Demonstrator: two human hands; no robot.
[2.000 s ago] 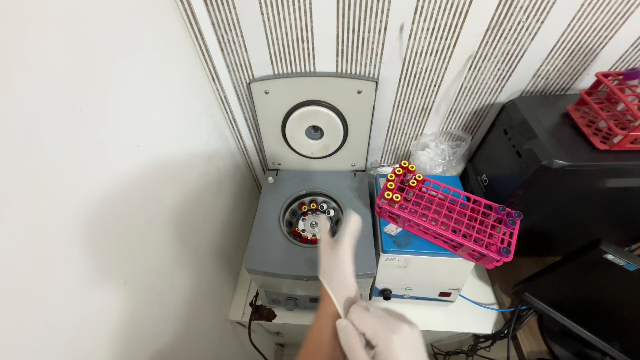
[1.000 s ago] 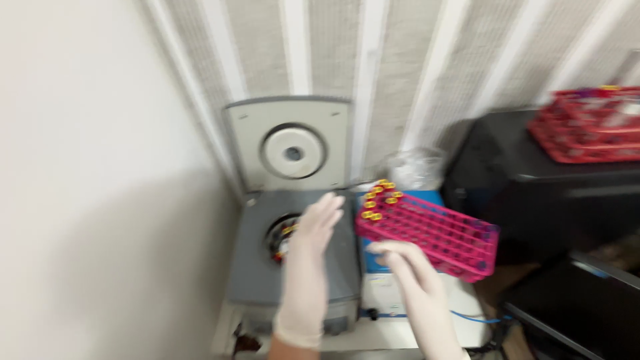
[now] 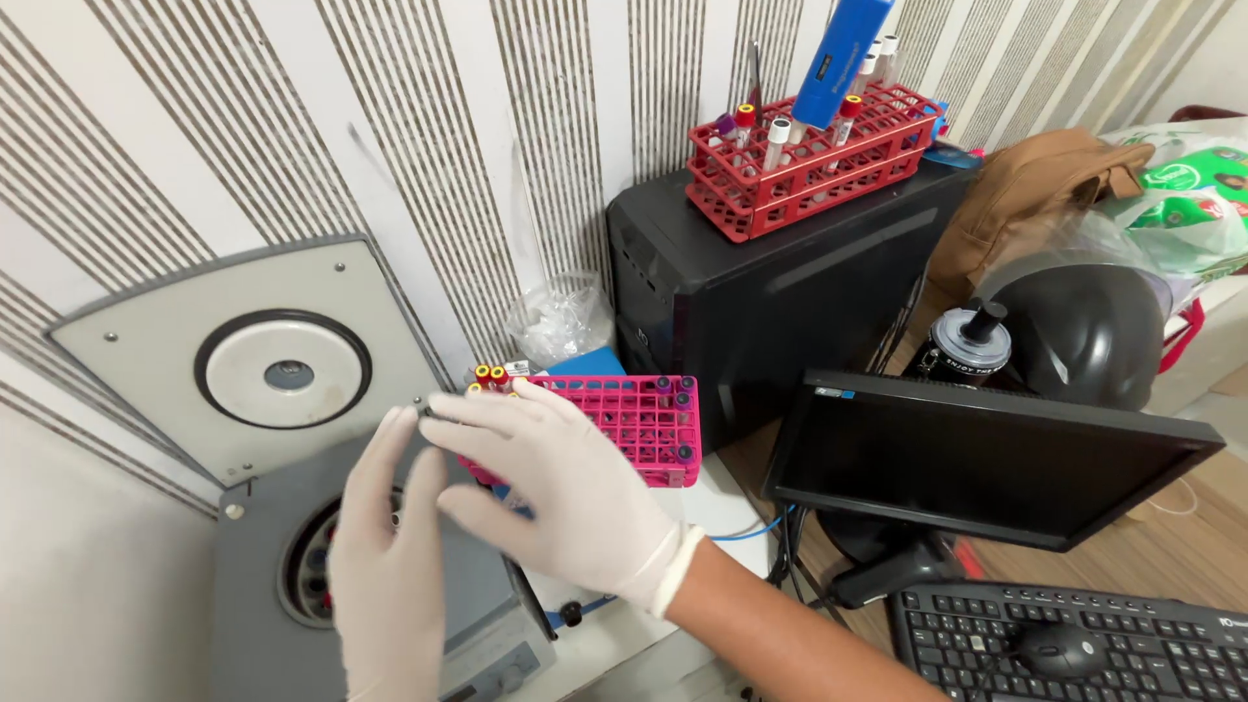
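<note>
My left hand [image 3: 390,565], in a white glove, is raised over the grey centrifuge [image 3: 263,575] and holds nothing; its fingers point up with the thumb apart. Beside it my right hand [image 3: 556,487], also gloved, reaches in from the right, empty, with its fingertips close to the left hand's. Behind the right hand lies a pink test tube rack [image 3: 643,419], with yellow-and-red-capped tubes [image 3: 490,375] at its left end and dark-capped tubes [image 3: 683,400] at its right. The centrifuge lid [image 3: 283,366] stands up, and its rotor [image 3: 317,565] holds tubes, partly hidden by my left hand.
A red tube rack [image 3: 809,161] with tubes and a blue object [image 3: 840,63] stands on a black computer case [image 3: 770,283]. A monitor [image 3: 985,458], keyboard [image 3: 1072,643] and mouse [image 3: 1061,650] are at right. A clear plastic bag [image 3: 561,317] sits by the wall.
The view has swung to the right and closer. Two seconds ago my right hand was at my left wrist; now the hands are raised side by side, fingertips close together.
</note>
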